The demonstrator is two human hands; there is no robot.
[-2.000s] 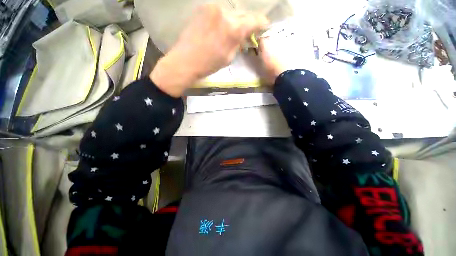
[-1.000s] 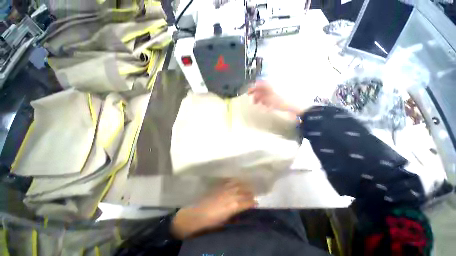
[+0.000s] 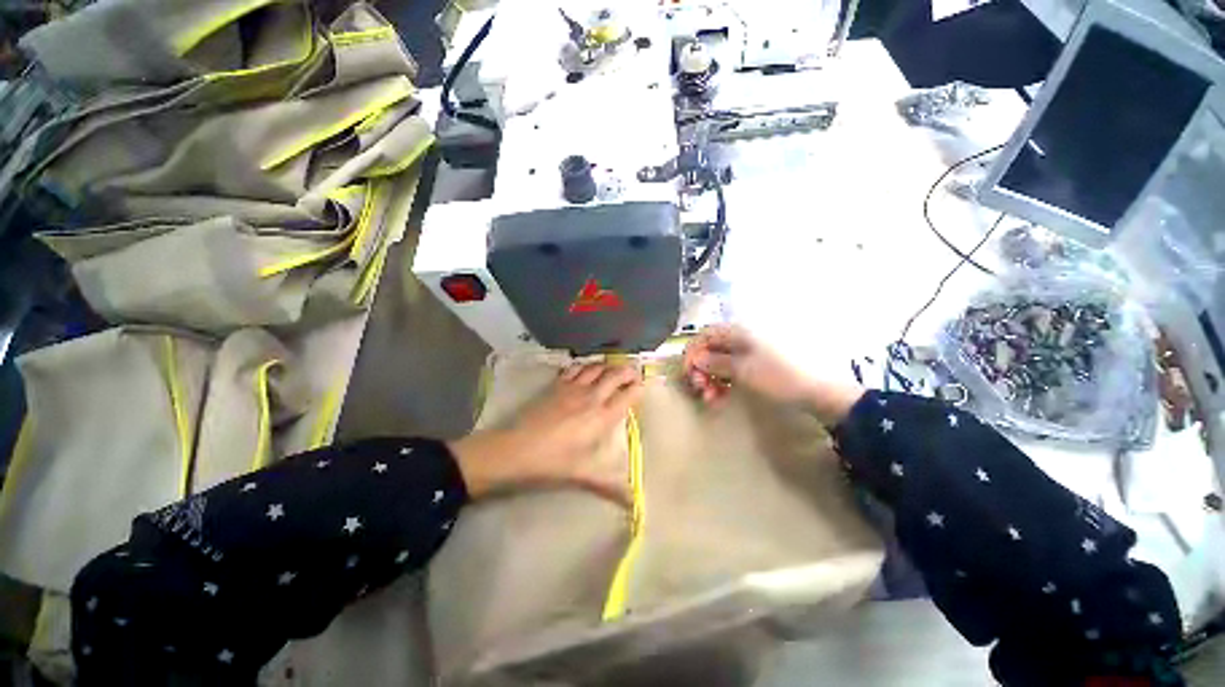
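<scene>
A beige bag body (image 3: 752, 497) with a yellow bound seam (image 3: 629, 537) lies in front of the pattern sewing machine (image 3: 586, 275), its top edge at the machine head. My left hand (image 3: 571, 423) lies flat on the bag left of the seam, fingertips close to the front cover. My right hand (image 3: 726, 365) has bent fingers at the bag's top edge, just right of the head; it seems to pinch the rim. The presser foot and any small tab are hidden or too small to tell.
Stacked bag bodies (image 3: 202, 175) with yellow edges are heaped at the left. A clear hardware bag (image 3: 1048, 342) full of metal pieces lies at the right, with a thin cable beside it. A control panel (image 3: 1104, 121) stands at the upper right.
My left hand has moved up from the table's front edge onto the bag. The bag now reaches under the machine head. The view has shifted, showing more of the machine.
</scene>
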